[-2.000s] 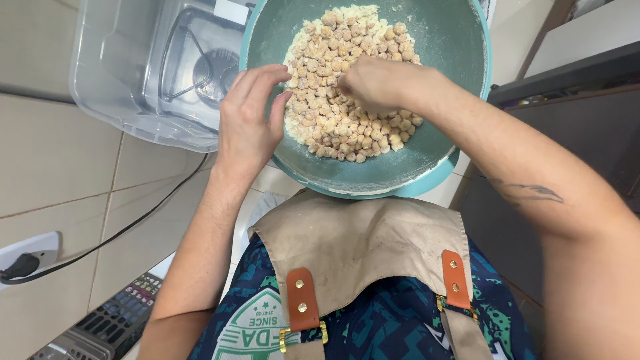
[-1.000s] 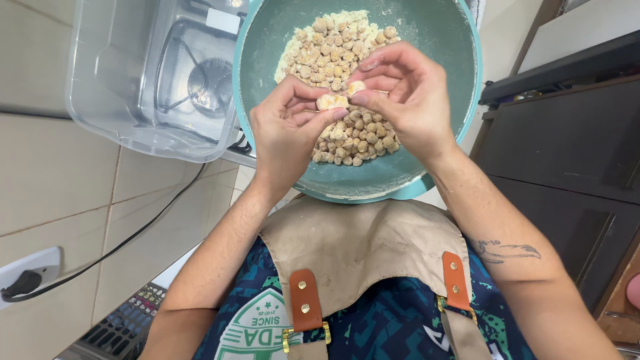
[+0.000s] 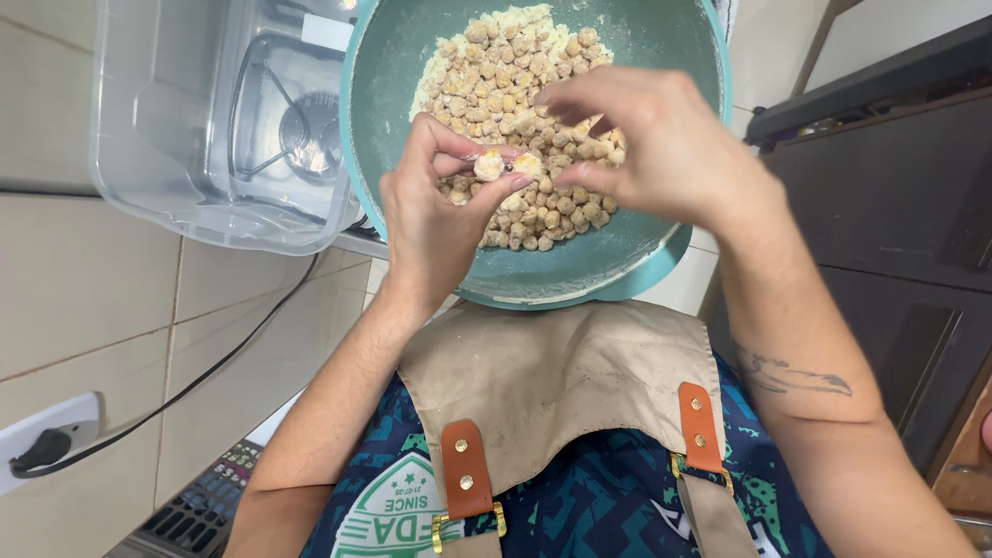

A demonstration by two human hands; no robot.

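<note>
A wide teal bowl (image 3: pixel 542 283) holds many small, round, flour-dusted balls (image 3: pixel 496 89) with pale loose flour around the upper edge of the pile. Over the bowl, my left hand (image 3: pixel 449 194) pinches two pale, crumbly pieces (image 3: pixel 508 165) showing some orange, between thumb and fingers. To their right, my right hand (image 3: pixel 659 147) hovers above the balls, blurred, its thumb and fingers apart; nothing is plainly held in it. Below the bowl hangs the beige apron (image 3: pixel 558 380) that I wear.
A clear plastic bin (image 3: pixel 225 225) stands left of the bowl. A black cord (image 3: pixel 225 360) runs from a wall outlet (image 3: pixel 70 434) up behind the bin. Dark cabinet fronts (image 3: pixel 907 341) are at the right, and a dark slotted rack (image 3: pixel 194 504) is at the lower left.
Two seconds ago my right hand was down in the balls; one second ago both hands held the pale pieces together. Now the right hand has come away to the right, leaving them in the left.
</note>
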